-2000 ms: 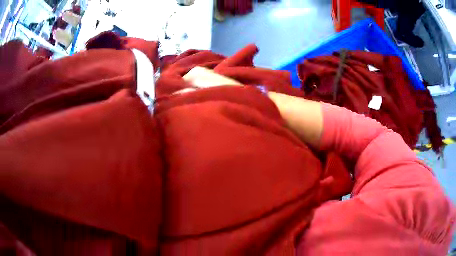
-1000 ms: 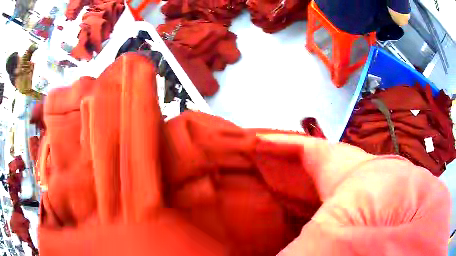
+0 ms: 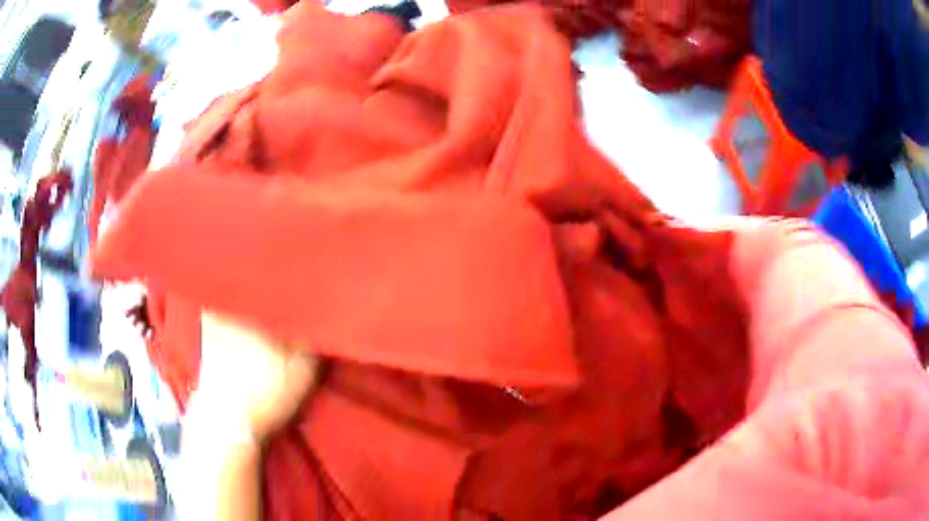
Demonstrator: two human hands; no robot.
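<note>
A large heap of red cloth garment pieces [image 3: 407, 275] fills the middle of the view, close in front of me. My left hand [image 3: 250, 377] shows at the lower left, blurred. It is against the cloth, with its fingers hidden under a broad flap. My right arm in a pink sleeve [image 3: 825, 377] reaches in from the lower right and wraps around the cloth. My right hand is hidden by the cloth.
More red cloth [image 3: 682, 41] lies on the floor at the top. A person in dark clothing [image 3: 840, 71] is at the upper right by a red stool [image 3: 759, 153]. A blue crate [image 3: 866, 244] shows at the right edge. Blurred machines and cloth line the left.
My left hand has come into view at the lower left. The cloth heap has shifted and spread, with a flap across its front. The stool and person appear nearer, and the crate is mostly hidden.
</note>
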